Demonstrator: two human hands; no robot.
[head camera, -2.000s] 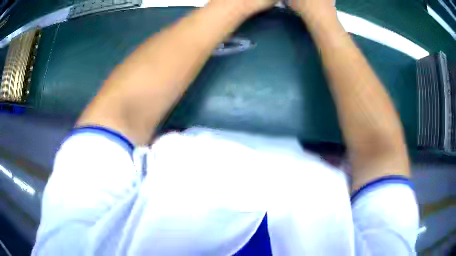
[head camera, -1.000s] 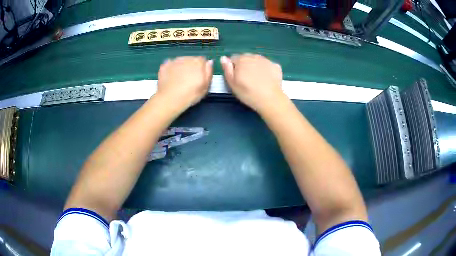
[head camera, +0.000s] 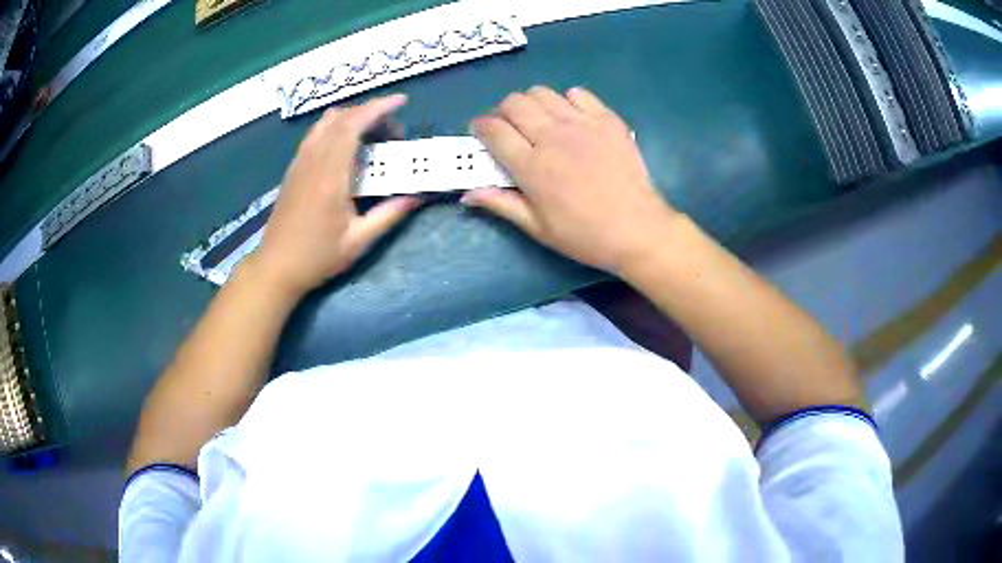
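Note:
A white perforated cover plate (head camera: 423, 166) with small grouped holes lies across in front of me, low over or on the dark-green bench. My left hand (head camera: 325, 196) holds its left end between thumb and fingers. My right hand (head camera: 577, 176) holds its right end, with the thumb along the near edge and the fingers over the far side. Both ends are hidden by my hands. A silver strip housing (head camera: 401, 64) with a row of wavy recesses lies just beyond, on the white divider.
Stacked dark grey strips (head camera: 841, 88) stand at the right bench edge. Stacked gold strips (head camera: 17, 379) are at the left edge. A grey strip housing (head camera: 97, 196) lies at the left on the divider. A worn tape patch (head camera: 233, 244) is beside my left forearm. A gold strip (head camera: 220, 9) shows at the top.
My hands have come nearer from the divider and now hold the white plate. The silver housing shows on the divider where my hands were. The view has turned and shifted.

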